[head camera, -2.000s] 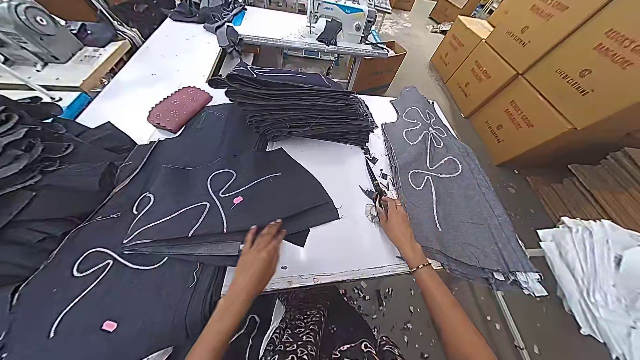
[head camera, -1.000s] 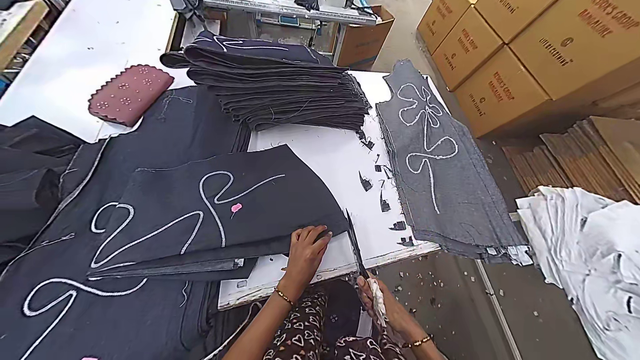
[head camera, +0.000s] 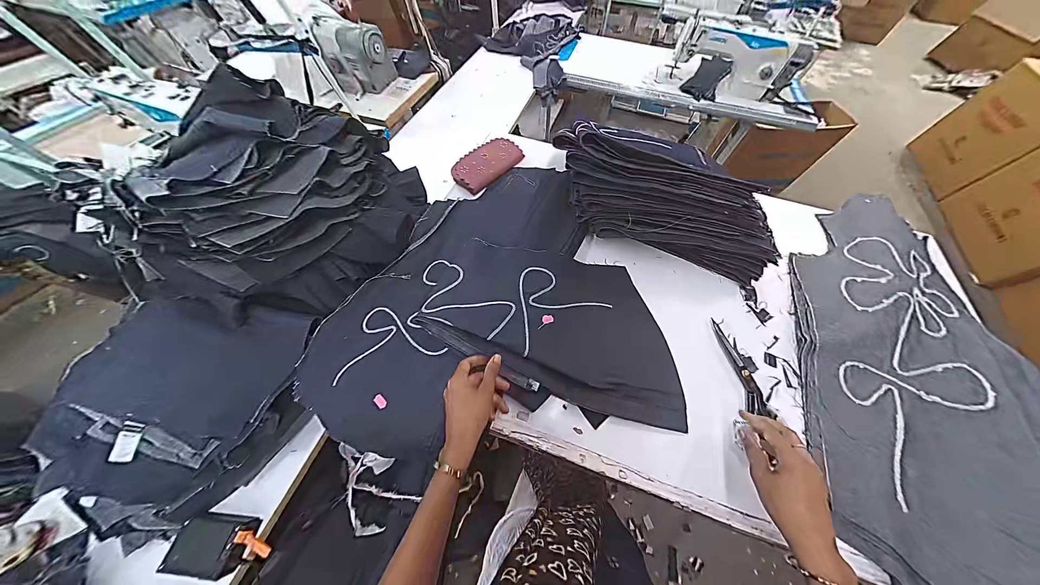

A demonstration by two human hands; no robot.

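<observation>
My left hand (head camera: 477,396) pinches the folded zipper edge of a dark denim panel (head camera: 617,349), which bears white cord loops and a small pink sticker. This panel lies over a wider dark piece (head camera: 325,406) with similar cord and another pink sticker. On the white table (head camera: 650,463), to the right, my right hand (head camera: 776,459) holds the handles of black fabric scissors (head camera: 743,370); their blades point away from me and look nearly closed. Small dark offcuts (head camera: 780,370) lie beside the blades. A grey denim stack (head camera: 910,366) with a cord flower is at the right.
A folded dark denim stack (head camera: 670,199) and a maroon scalloped purse (head camera: 487,165) stand at the back. Loose dark garments (head camera: 260,187) are piled left. Beyond are a sewing machine (head camera: 743,61) and an open carton (head camera: 784,146); more cartons (head camera: 987,171) stand right.
My right hand and the scissors have moved away from the panel's near corner, farther onto the table. My left hand has moved left, from that corner to the zipper edge. The view has shifted left.
</observation>
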